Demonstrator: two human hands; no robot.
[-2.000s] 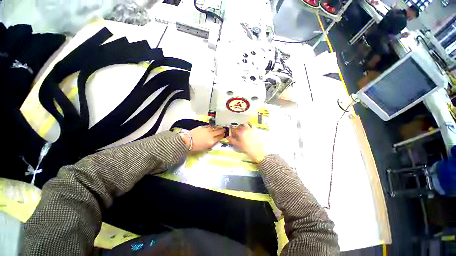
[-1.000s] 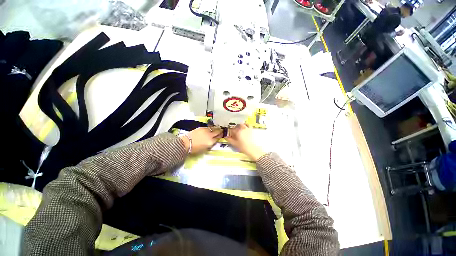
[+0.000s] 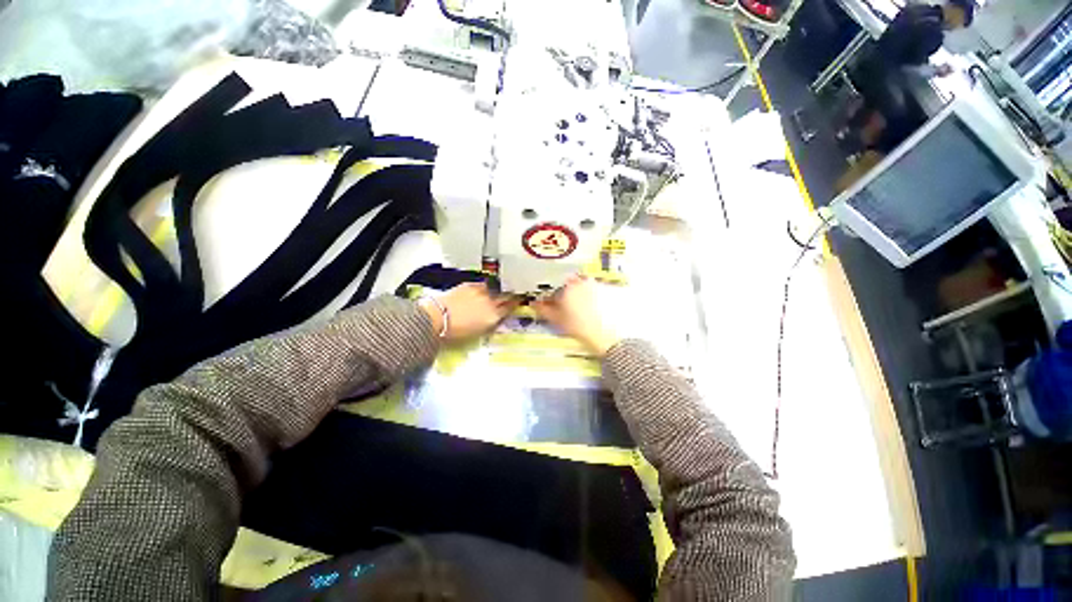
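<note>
A black fabric band (image 3: 437,278) runs under the head of the white sewing machine (image 3: 553,188). My left hand (image 3: 473,310) lies just left of the needle area with its fingertips on the band's end. My right hand (image 3: 576,315) is just right of it, fingertips close to the left ones. The presser foot and the band's end are mostly hidden by fingers and machine head. Other black bands (image 3: 312,223) fan out in curves on the table at left. A wide black stack (image 3: 459,500) lies along the front edge.
Dark bundles (image 3: 59,129) with a white tie (image 3: 82,412) lie far left. A crumpled clear bag (image 3: 165,41) is upper left. A yellow attachment (image 3: 612,258) sits right of the needle. A thin cable (image 3: 782,365) and a screen (image 3: 935,182) are at right. A person (image 3: 911,59) sits beyond the aisle.
Both hands have shifted slightly away from me, toward the machine head, and the fingertips are now tucked closer under it. The view has moved slightly. The fanned bands lie as before.
</note>
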